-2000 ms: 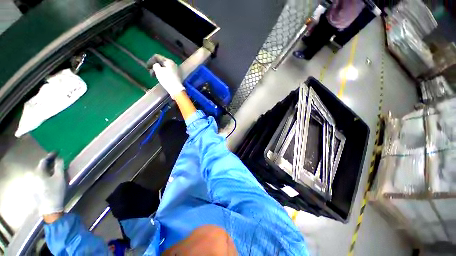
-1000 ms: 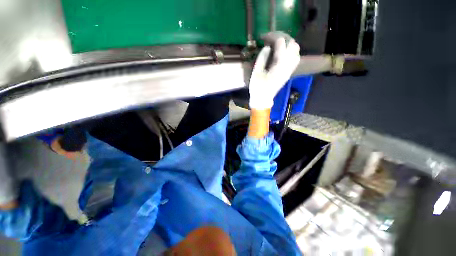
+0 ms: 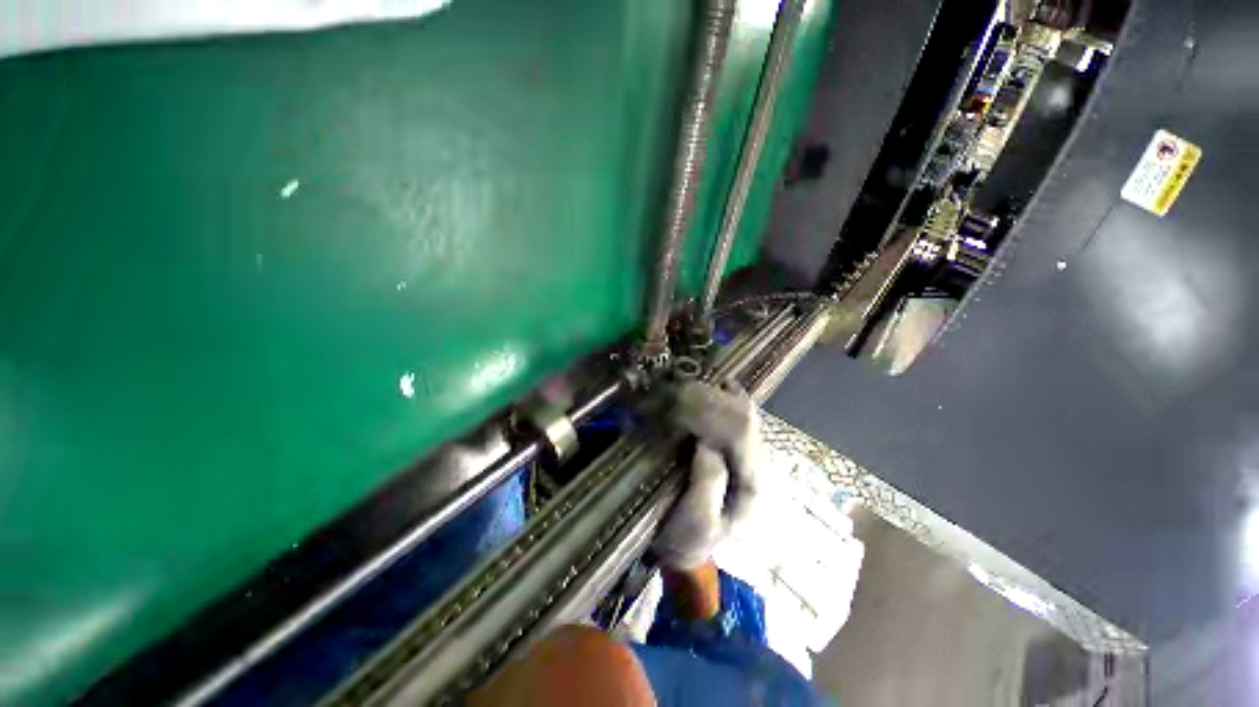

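My right hand (image 3: 711,463), in a light grey glove with darkened fingertips, rests on the conveyor rail (image 3: 594,518) near the end of the ridged lead screw (image 3: 686,180). Its fingers curl over the rail edge; whether they hold anything cannot be told. A chain runs along the rail. A smooth guide shaft (image 3: 750,166) stands beside the lead screw. The green bed (image 3: 345,249) lies beyond the rail. My left hand is not in view.
White cloth (image 3: 207,17) shows at the top left edge. The machine opening with metal parts (image 3: 953,194) is at upper right, beside a dark grey cabinet panel (image 3: 1105,359) with a yellow-white label (image 3: 1161,173). A smooth rod (image 3: 414,553) runs along the bed's near side.
The view has moved closer over the rail and turned. My right hand now lies lower on the rail by the lead screw's end. The left sleeve has left the picture; the machine opening shows more.
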